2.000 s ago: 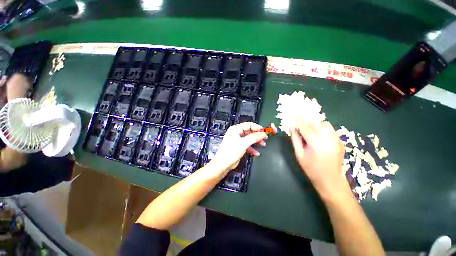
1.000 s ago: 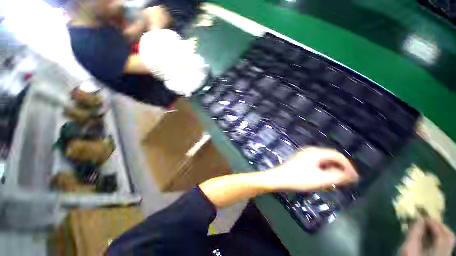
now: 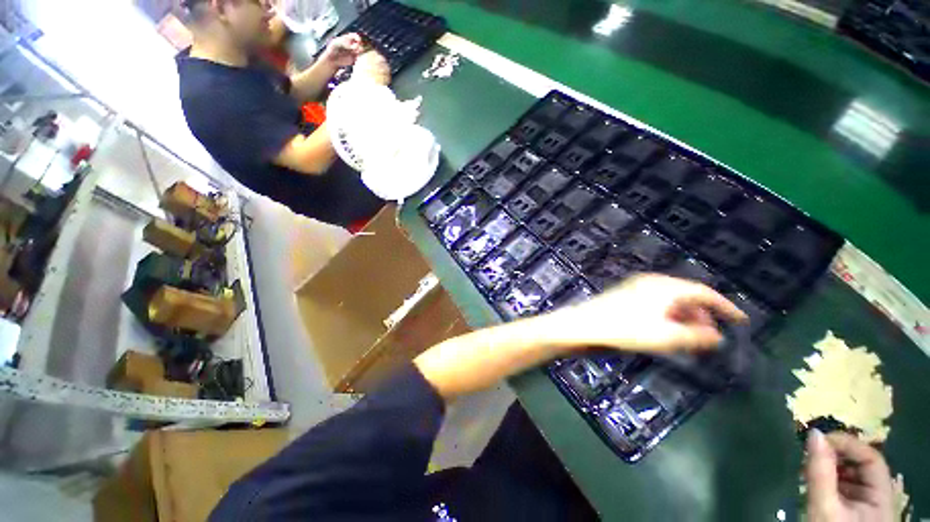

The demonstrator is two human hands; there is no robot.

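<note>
My left hand (image 3: 688,318) is over the right end of the black tray (image 3: 637,454), fingers curled on a blurred black housing (image 3: 742,357) that sticks out past the tray's right edge. The tray has three rows of pockets with black housings in them. My right hand (image 3: 848,477) is at the lower right, partly cut off by the frame edge, thumb and fingers close together. A small dark piece (image 3: 831,423) shows by its fingertips; whether it is gripped is unclear. The cream paper scrap pile (image 3: 841,382) lies just above that hand.
A white fan (image 3: 382,143) stands at the tray's far left. Beyond it, a seated person (image 3: 240,112) works at another black tray (image 3: 408,31). An open cardboard box (image 3: 357,296) is below the bench edge. A metal rack with boxes (image 3: 194,306) is at left. A green belt (image 3: 704,71) runs behind.
The view has swung left, bringing the person and rack into sight. The orange-red bit at my left fingertips no longer shows; a dark housing is there now. My right hand is at the frame edge.
</note>
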